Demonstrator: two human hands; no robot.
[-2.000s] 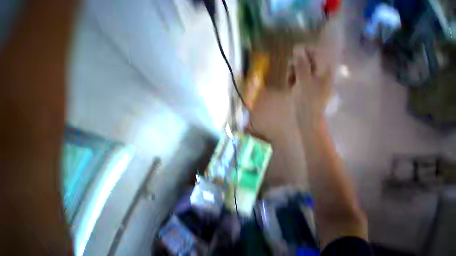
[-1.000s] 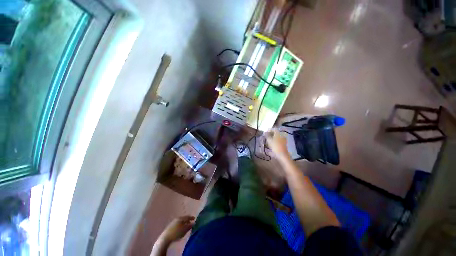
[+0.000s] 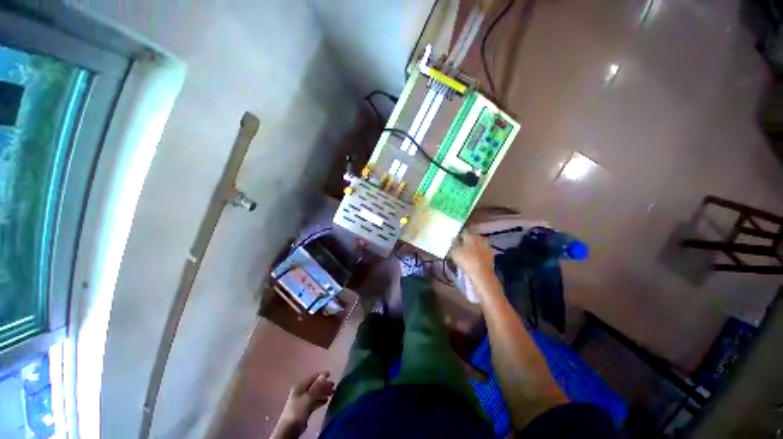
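The cream-white machine with a green panel (image 3: 438,233) stands ahead of me. Its keypad (image 3: 485,141) is at its right side and its slotted metal guard cover (image 3: 373,219) at its near left end. My right hand (image 3: 472,255) is at the machine's near right corner, its fingers bent; whether it touches the machine or holds anything is unclear. My left hand (image 3: 311,399) is low at the left beside my leg, fingers apart, with nothing seen in it. A black cable (image 3: 421,150) lies across the machine.
A small metal-cased device (image 3: 307,288) sits over an open brown box (image 3: 319,328) by the wall. A black bag (image 3: 541,283), a blue-capped bottle (image 3: 575,250) and blue crates (image 3: 562,377) are at the right. A wooden stool (image 3: 734,238) stands far right. A pipe (image 3: 202,240) runs along the wall.
The view has swung down from a blurred look at the wall, then shifted slightly. My right hand stays by the machine's corner, now closer to it. My left hand stays low at the left.
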